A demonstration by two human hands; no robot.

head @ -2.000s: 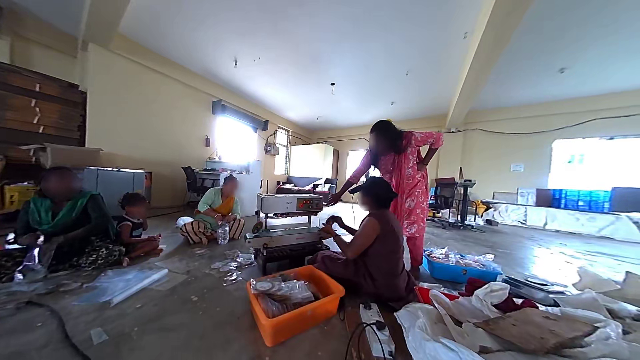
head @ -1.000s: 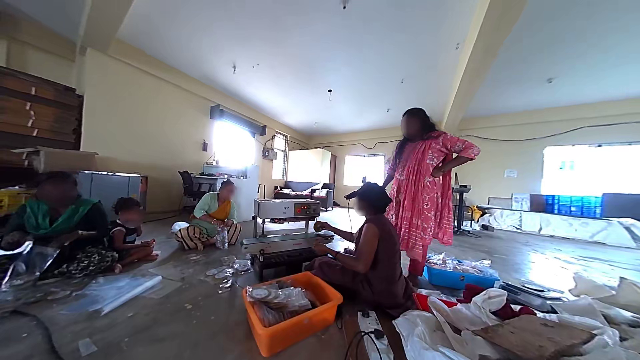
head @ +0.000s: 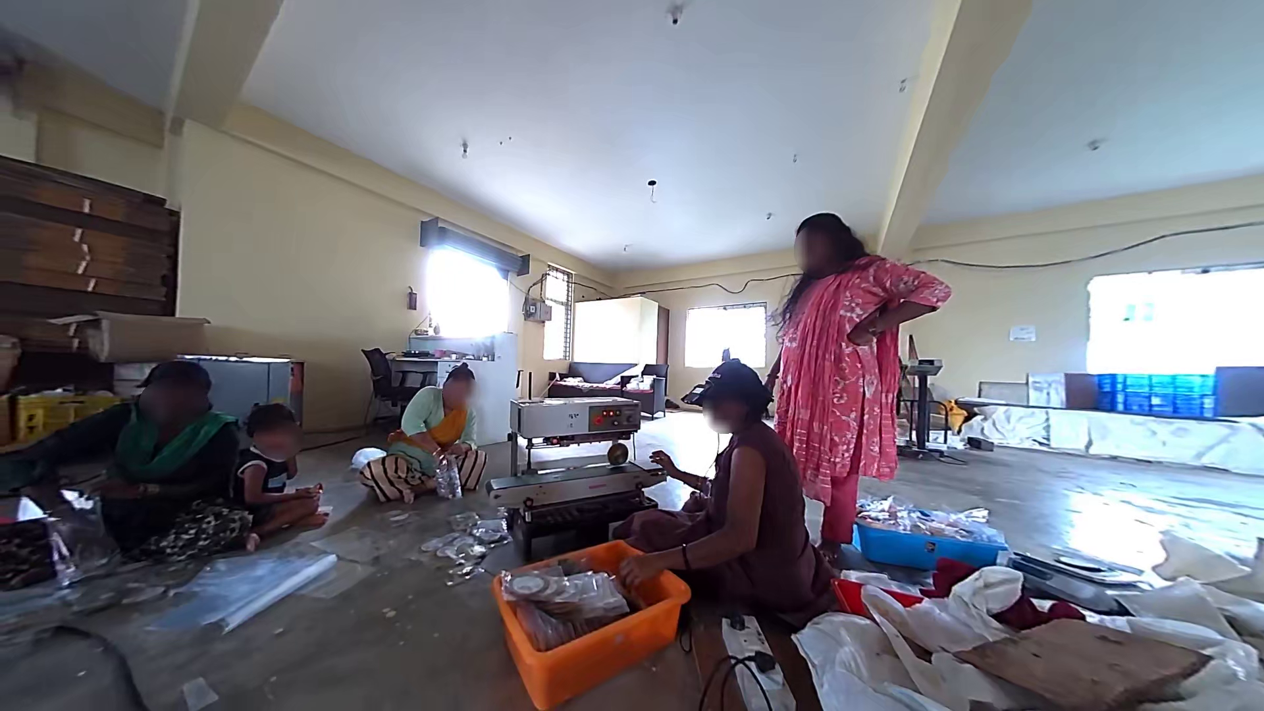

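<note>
Neither my left hand nor my right hand shows in the head view. In front of me a person in a dark dress point(head: 755, 504) sits on the floor beside a continuous band sealer point(head: 578, 449). One of that person's hands is at its conveyor end; the other reaches into an orange plastic crate point(head: 592, 667) of clear packets point(head: 568, 592). A person in a pink patterned dress point(head: 839, 365) stands behind, one hand on the hip. Farther left, a seated person in a light green top point(head: 434, 434) holds a clear plastic bag point(head: 447, 477).
A blue crate point(head: 928, 548) of packets stands at right, behind white sacks point(head: 899, 642). A power strip point(head: 755, 662) with cables lies near the orange crate. Plastic sheets point(head: 247, 583) spread on the floor at left, near a seated person point(head: 178, 454) and a child point(head: 272, 474).
The standing person, bent toward the sealer two seconds ago, is now upright. The seated person in the dark dress has moved one hand from the sealer into the orange crate.
</note>
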